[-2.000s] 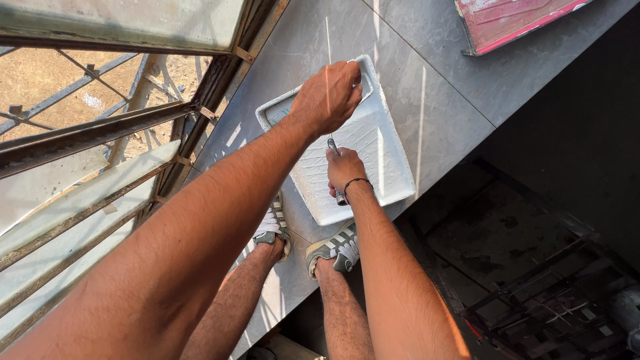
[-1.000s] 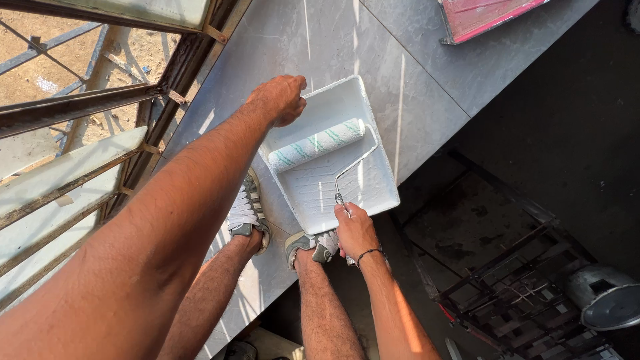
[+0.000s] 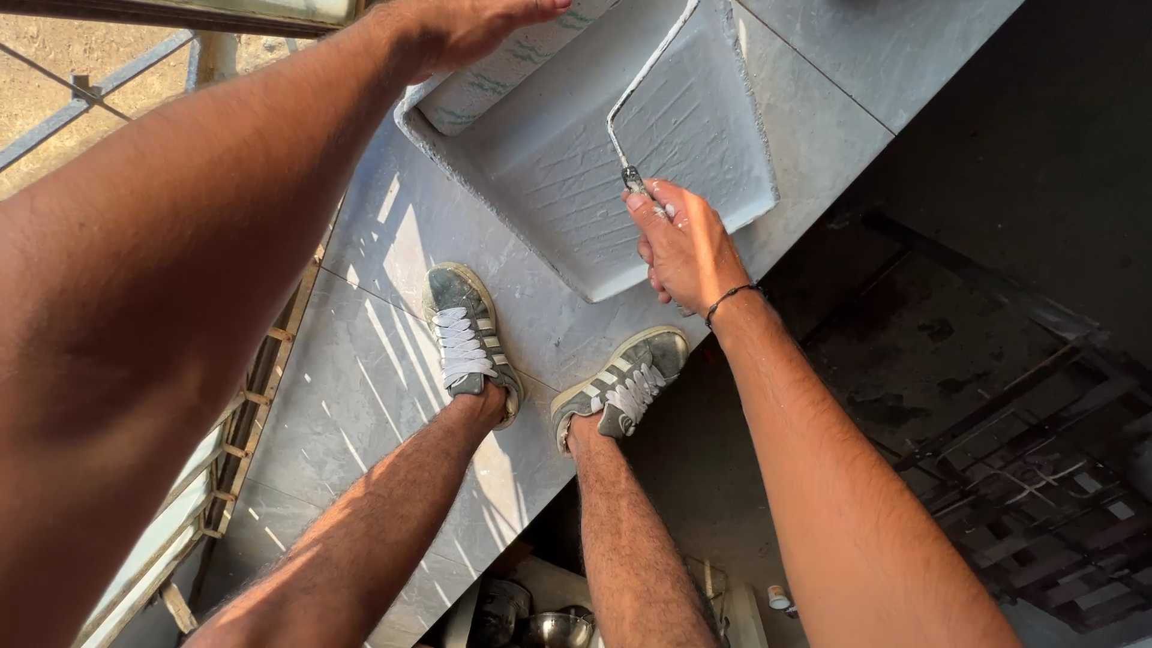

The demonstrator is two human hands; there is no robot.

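Note:
A paint roller cover (image 3: pixel 513 67), white with green stripes, lies in the upper, deeper part of a paint-coated roller tray (image 3: pixel 621 189). Its bent wire frame (image 3: pixel 621 99) runs down to a paint-specked handle, and my right hand (image 3: pixel 684 243) is closed around that handle above the tray's lower right edge. At the top edge of the view, my left hand (image 3: pixel 486 31) reaches over the tray's upper left side beside the roller cover, fingers extended. Whether it touches the roller or the tray rim is not clear. A thin dark bracelet circles my right wrist.
I stand on a grey tiled ledge (image 3: pixel 405 378), in striped sneakers (image 3: pixel 463 333), close to its edge. Beyond that edge lies a dark lower area with a metal frame (image 3: pixel 1035 468) and a metal bowl (image 3: pixel 558 628). A louvred glass window (image 3: pixel 171 522) borders the left side.
The roller, hidden behind my left arm two seconds ago, came into sight in the tray. My right hand stays on its handle. The view has shifted, putting the tray nearer the top.

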